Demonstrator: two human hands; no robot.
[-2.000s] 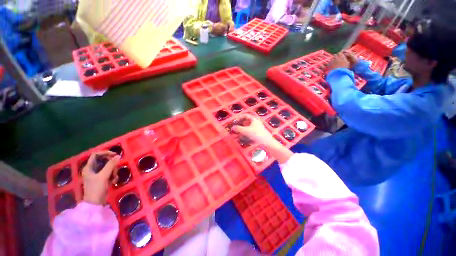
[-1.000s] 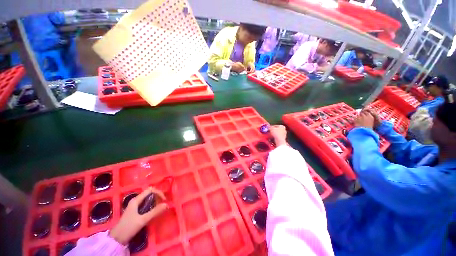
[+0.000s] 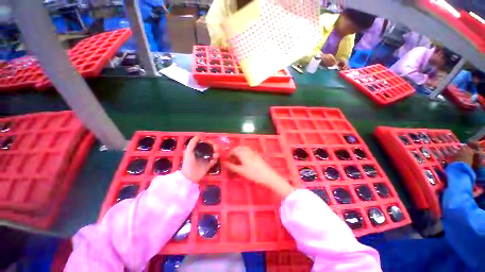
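A red pocketed main tray [image 3: 239,244] lies in front of me, its left and middle pockets holding glossy black discs. My left hand [image 3: 198,162] holds a black watch head [image 3: 204,150] up over the tray, face visible. My right hand [image 3: 247,163] is just to its right over the tray, blurred, its fingertips near a clear shiny film [image 3: 224,141]; I cannot tell whether it holds anything. A second red tray [image 3: 310,122] adjoins at the right, with discs in its nearer rows and one disc in a farther right pocket.
Stacked red trays [image 3: 37,170] stand at left beside a slanting grey post [image 3: 80,79]. A yellowish dotted sheet [image 3: 274,40] hangs above filled trays [image 3: 244,82]. White paper [image 3: 183,77] lies behind. A person in blue [image 3: 463,196] works at a tray [image 3: 409,175] at right.
The view has turned left. My right hand has come back from the second tray to beside my left hand. My left hand has raised a disc, its face now towards me.
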